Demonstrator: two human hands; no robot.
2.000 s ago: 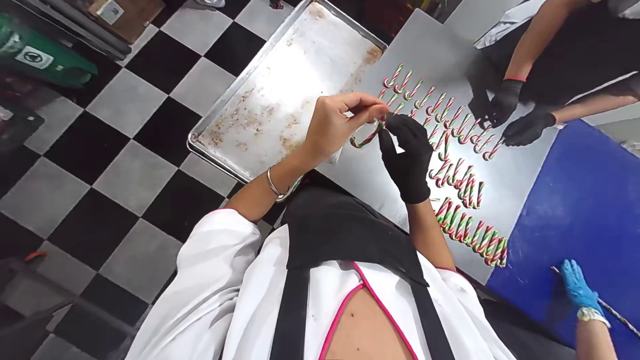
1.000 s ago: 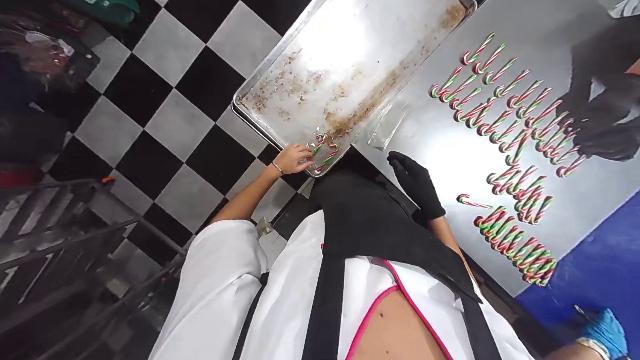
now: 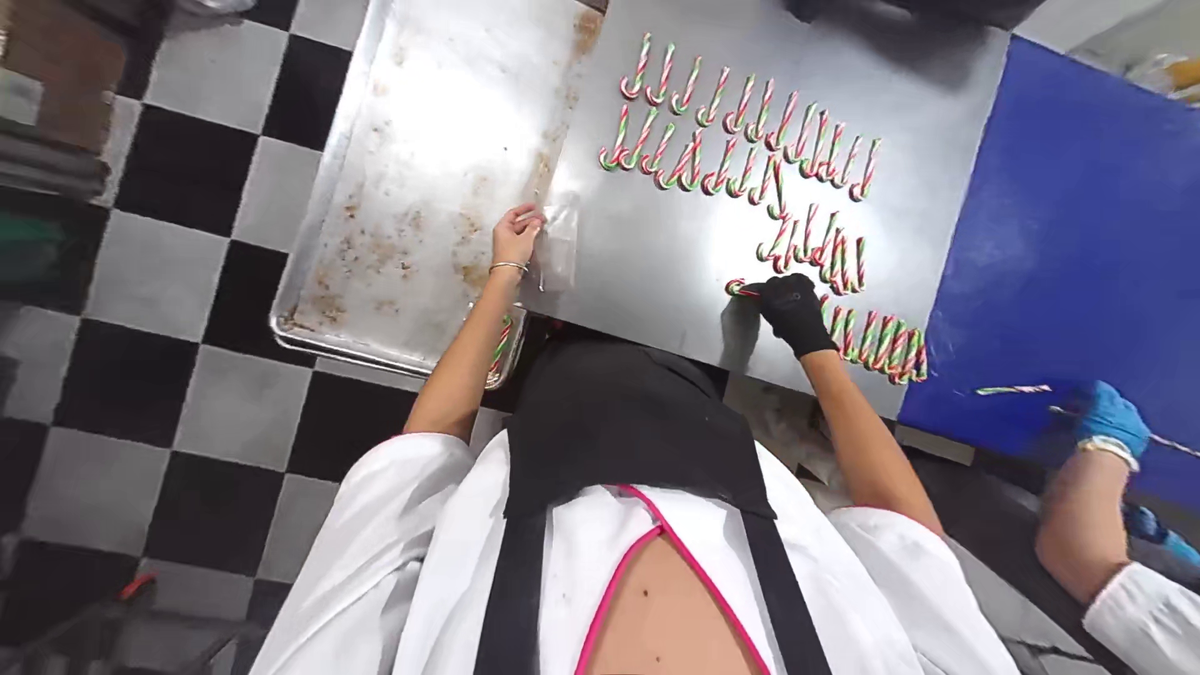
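My left hand [image 3: 517, 234], bare with a bracelet at the wrist, touches a clear plastic bag [image 3: 559, 246] at the edge between the baking tray and the metal table. My right hand [image 3: 792, 305], in a black glove, has its fingertips on a small candy cane [image 3: 740, 288] lying on the table. Rows of red, green and white candy canes [image 3: 717, 169] lie above it, with a looser cluster [image 3: 830, 248] just beyond the glove and a tight row [image 3: 881, 345] to its right. More candy canes [image 3: 502, 345] lie at the tray's near corner, partly behind my left forearm.
A stained metal baking tray [image 3: 403, 187] is at the left of the metal table [image 3: 647, 281]. To the right is a blue work surface [image 3: 1059, 216] with a striped candy piece [image 3: 1012, 389]. There, a co-worker's blue-gloved hand [image 3: 1113, 419] is beside a thin candy rod.
My left hand has moved from the candy at the tray's near corner to the plastic bag. My right hand has moved right, onto a candy cane. The co-worker's black-gloved hands are out of view.
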